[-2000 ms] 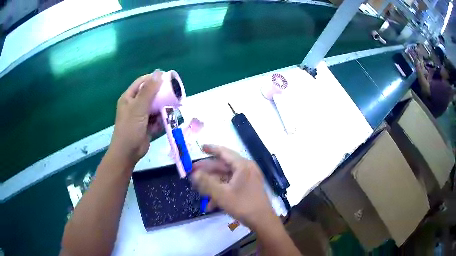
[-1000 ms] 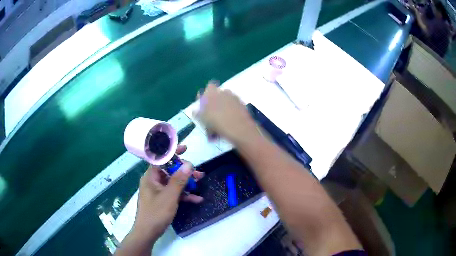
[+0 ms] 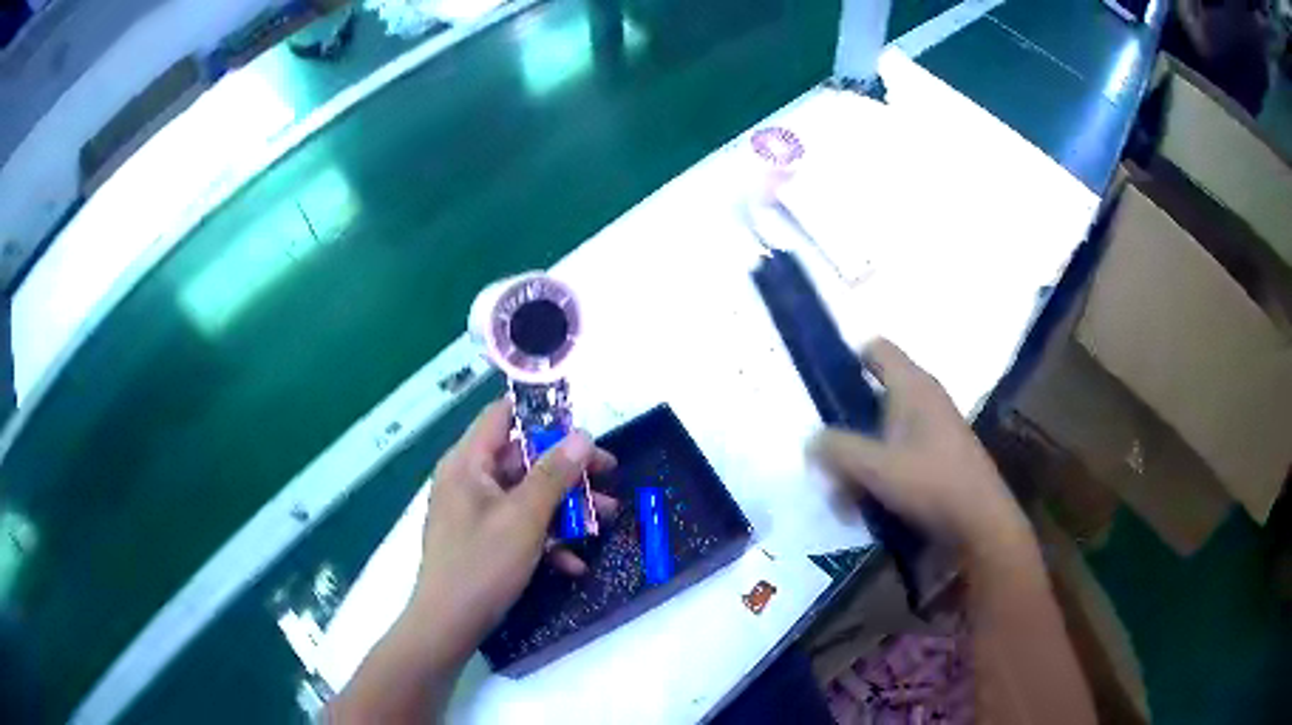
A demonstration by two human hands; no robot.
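Observation:
My left hand holds an open handheld fan by its handle. The fan's pink round head with a dark centre faces up toward me. The open handle shows a circuit board and a blue battery cell, partly covered by my thumb. My right hand is closed around the black electric screwdriver, its front end pointing up and left over the white sheet; the hand is slightly blurred and the thin bit is not clearly seen. The black screw tray lies below the fan, with scattered screws and a loose blue cell.
A whole pink fan lies on the white sheet. A small orange-brown piece lies beside the tray. The green conveyor runs beyond. Cardboard cartons stand at right; pink pieces fill a carton at the bottom.
My right hand has moved right and taken hold of the screwdriver, lifting it from the sheet. My left hand has moved the fan right and turned its open handle more into view.

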